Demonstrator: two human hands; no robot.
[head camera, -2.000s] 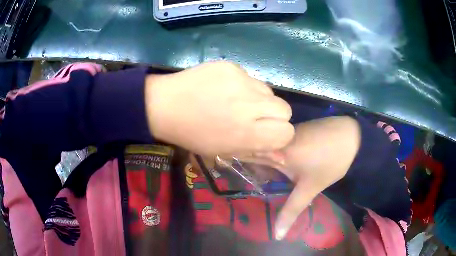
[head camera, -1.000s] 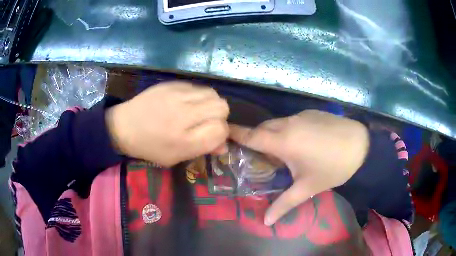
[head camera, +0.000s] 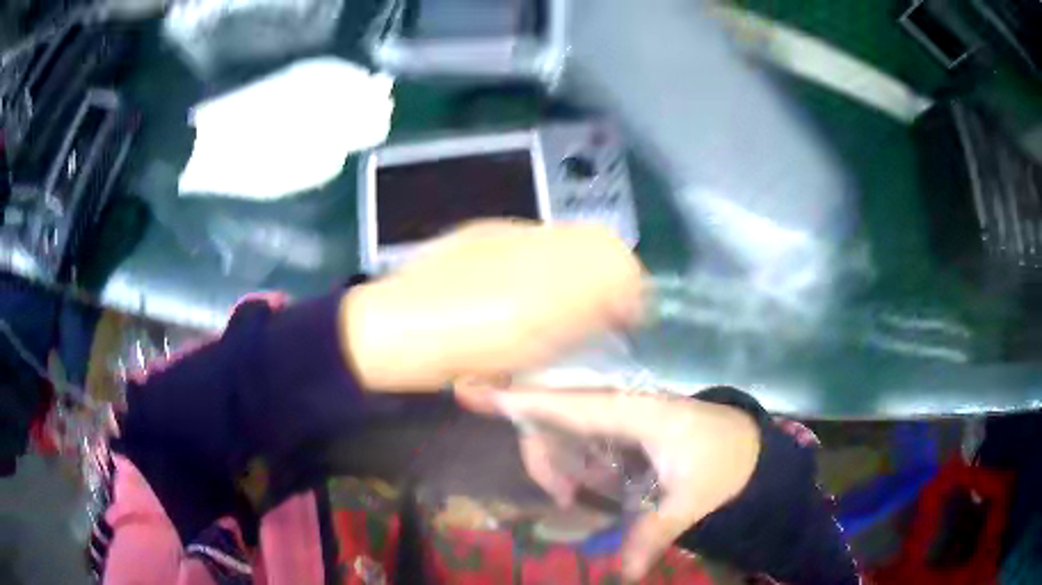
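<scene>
A clear screen lens in thin, crinkled plastic (head camera: 606, 471) is low in front of me, below the bench edge. My right hand (head camera: 657, 446) is shut on it, with the thumb pointing down. My left hand (head camera: 497, 303) is just above it, fingers curled and blurred. A hazy clear film (head camera: 588, 363) stretches between the left fingers and the right hand, and the left fingers seem to pinch it. A silver video speaker (head camera: 592, 189) with a dark screen lies on the bench beyond my hands; my left hand hides its lower edge.
On the green bench (head camera: 914, 309) a white glove (head camera: 286, 131) lies left of the speaker and a hazy plastic sheet (head camera: 743, 171) right of it. Another unit (head camera: 469, 51) is behind. Dark housings stand at the left (head camera: 74, 171) and right (head camera: 1000, 183).
The view has tilted up, showing more of the bench and the whole speaker. My left hand has moved up and right over the lens since one second ago. The right hand still holds it.
</scene>
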